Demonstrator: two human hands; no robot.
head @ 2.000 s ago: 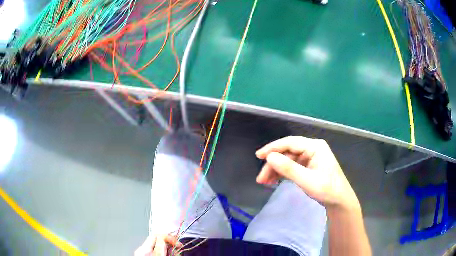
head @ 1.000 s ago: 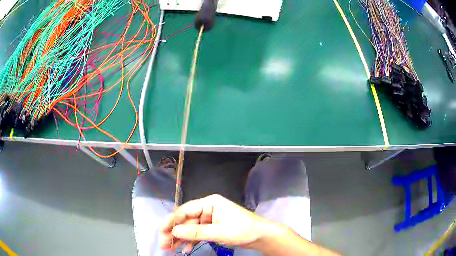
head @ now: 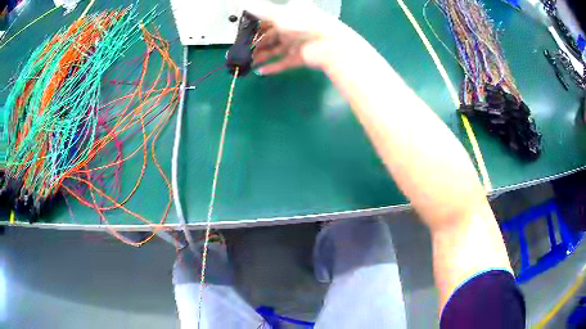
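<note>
The twisted pair (head: pixel 217 168) runs as one straight tan cord from the dark twisting head (head: pixel 240 54) down over the table edge and between my legs' front, out at the bottom of the picture. The head sticks out of the white wire twisting machine (head: pixel 209 22), cut off by the top edge. My right hand (head: pixel 283 48) is at the right side of the twisting head, fingers spread and slightly blurred; whether they touch it is unclear. My left hand is out of the picture.
A loose orange and green harness pile (head: pixel 71 96) lies at left, with stray orange wires (head: pixel 144 128). A grey cable (head: pixel 177 141) crosses the table edge. A narrower purple-brown harness pile (head: pixel 479 58) lies at right. A blue stool (head: pixel 536 241) stands on the floor.
My right hand has moved from the cord's lower part over my lap, forward to the twisting head. The view has shifted, showing more of the machine. The separate orange and green wires are now one twisted cord.
</note>
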